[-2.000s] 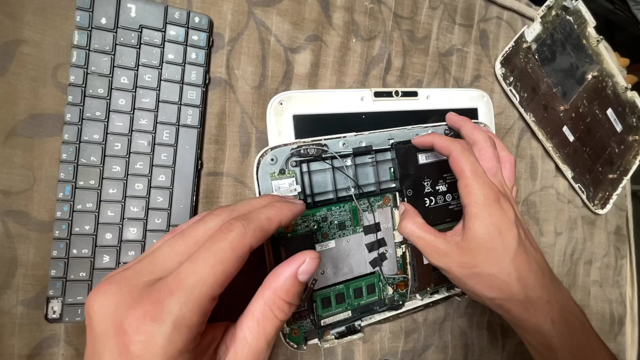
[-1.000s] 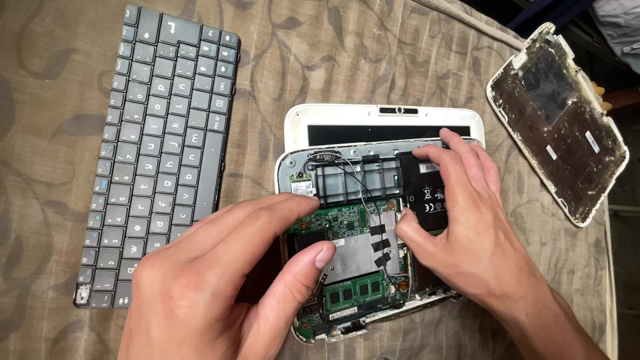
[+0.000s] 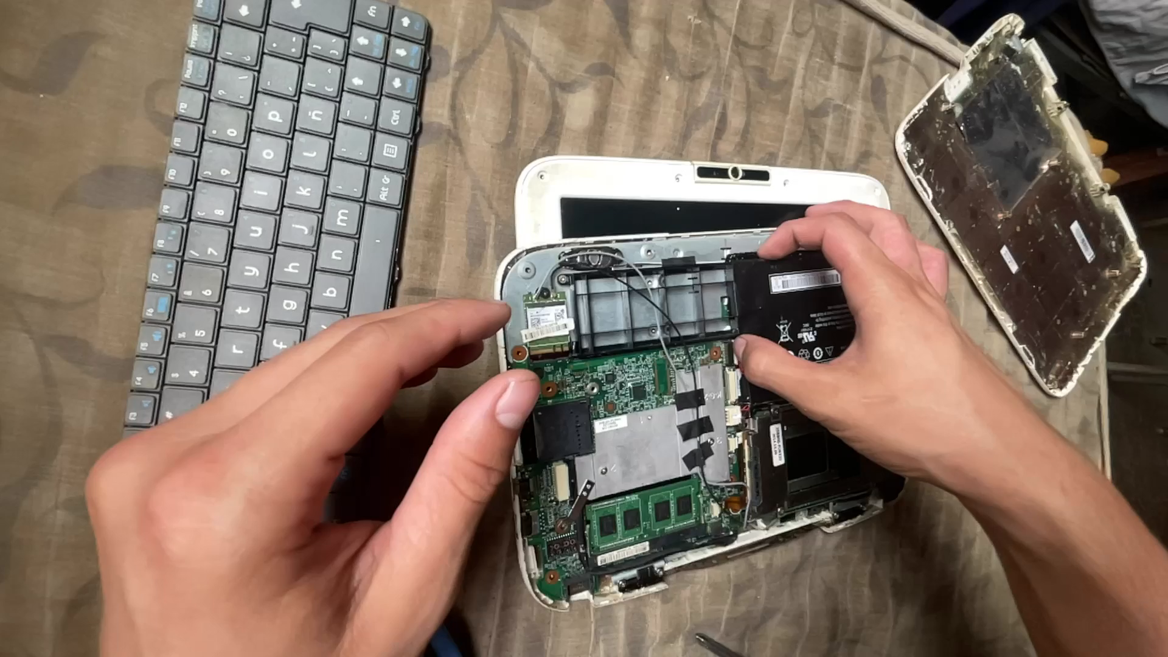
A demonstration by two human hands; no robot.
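Observation:
An opened small laptop base (image 3: pixel 639 438) lies in front of me, its green circuit board, metal plate, taped cables and memory module (image 3: pixel 644 516) exposed. My right hand (image 3: pixel 867 338) spans the black battery pack (image 3: pixel 785 306) at the base's upper right, fingertips on its top edge and thumb at its lower left edge. My left hand (image 3: pixel 301 465) hovers over the left side, thumb and forefinger apart with nothing between them, beside the small wireless card (image 3: pixel 547 319). Behind the base shows the white-framed screen (image 3: pixel 602 187), partly covered by it.
A detached black keyboard (image 3: pixel 283 182) lies at the left, partly behind my left hand. At the upper right rests a worn bottom cover (image 3: pixel 1022 210), inner side up. A slim dark tool tip (image 3: pixel 714 644) shows at the bottom edge. Patterned cloth lies underneath.
My left hand has moved back to the left from the board, uncovering the wireless card and more of the board's left side. My right hand stays at the battery pack.

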